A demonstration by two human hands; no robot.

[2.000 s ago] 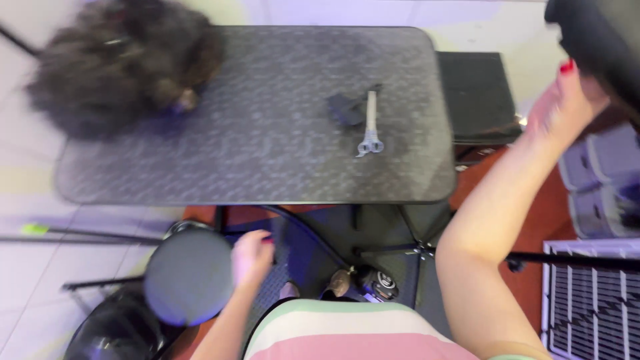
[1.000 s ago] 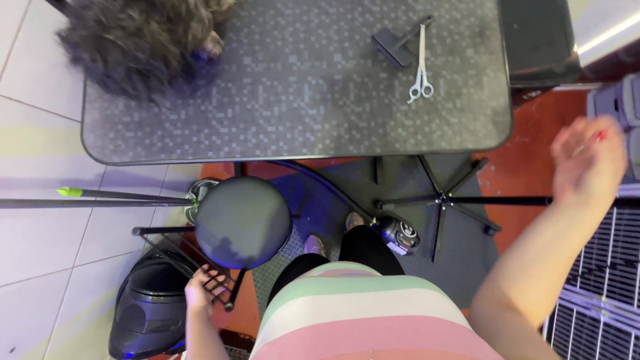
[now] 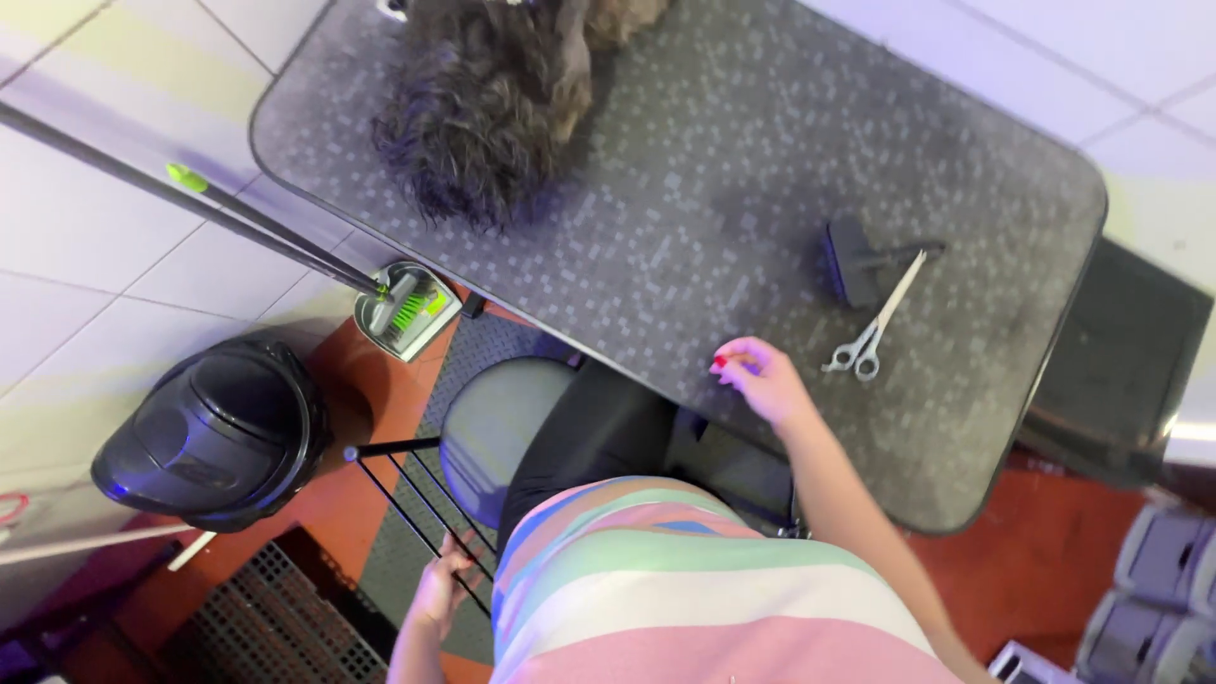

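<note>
My left hand (image 3: 450, 578) is on the black metal backrest bars (image 3: 418, 508) of a stool with a round dark seat (image 3: 508, 427). Over the near edge of the speckled grey grooming table (image 3: 703, 237) is my right hand (image 3: 758, 380), fingers curled and nothing visible in it. To its right lie scissors (image 3: 879, 328) with pale finger rings, their tips over the handle of a black slicker brush (image 3: 855, 261). A dog with curly dark fur (image 3: 475, 114) is at the table's left part, partly out of view.
A long-handled dustpan (image 3: 408, 309) with a green-bristled brush stands by the tiled wall. Below it are a black bin (image 3: 223, 432) and a plastic grate (image 3: 275, 617). A dark box (image 3: 1121, 361) is beyond the table's right end, grey drawers (image 3: 1164, 570) at lower right.
My right hand has come in from the far right to the table edge. My left hand remains at the stool's backrest, and the stool is now beside my legs. The view has turned.
</note>
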